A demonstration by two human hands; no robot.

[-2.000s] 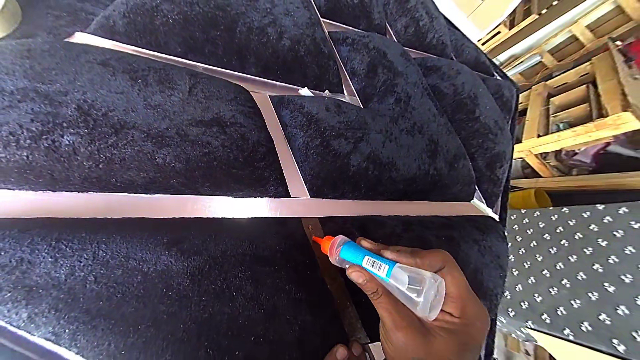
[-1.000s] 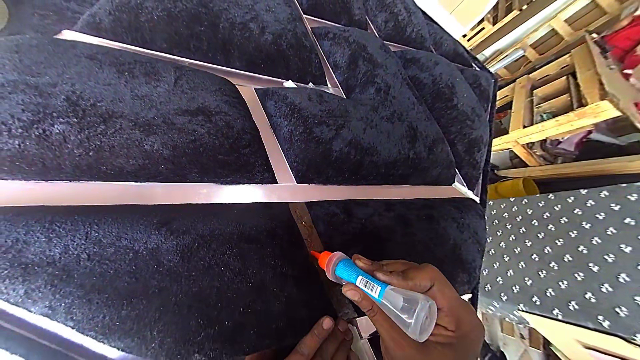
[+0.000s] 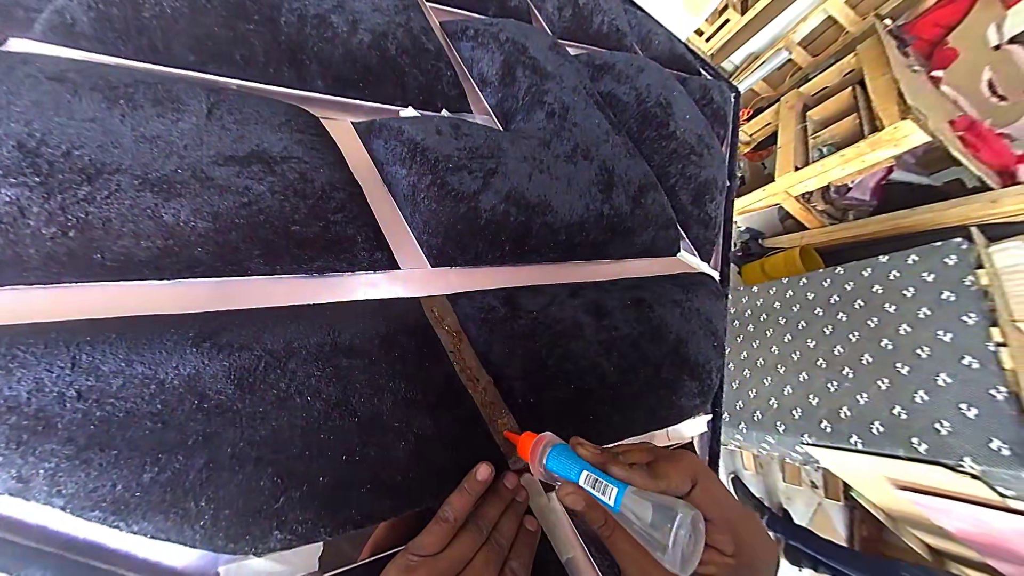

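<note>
My right hand (image 3: pixel 680 500) grips a clear plastic glue bottle (image 3: pixel 616 500) with a blue label and an orange nozzle. Its tip touches the bare brown strip (image 3: pixel 476 384) between two dark crushed-velvet panels (image 3: pixel 216 424), where a wavy line of glue shows. My left hand (image 3: pixel 476 528) lies flat with fingers extended beside the lower end of that strip, next to a loose pinkish metallic strip (image 3: pixel 558 524). A long pinkish strip (image 3: pixel 240 296) crosses the panels above, and a shorter one (image 3: pixel 376 192) slants up from it.
Raw wooden frames (image 3: pixel 848 160) stand at the right, with red fabric (image 3: pixel 980 148) near them. Below are a yellow container (image 3: pixel 782 264) and a grey surface with a white pattern (image 3: pixel 864 360). A shiny strip (image 3: pixel 104 544) edges the velvet piece at lower left.
The bottle's tip has moved down along the brown strip, and a longer stretch of glue shows behind it. My left hand has come further into view, its fingers now spread near the strip.
</note>
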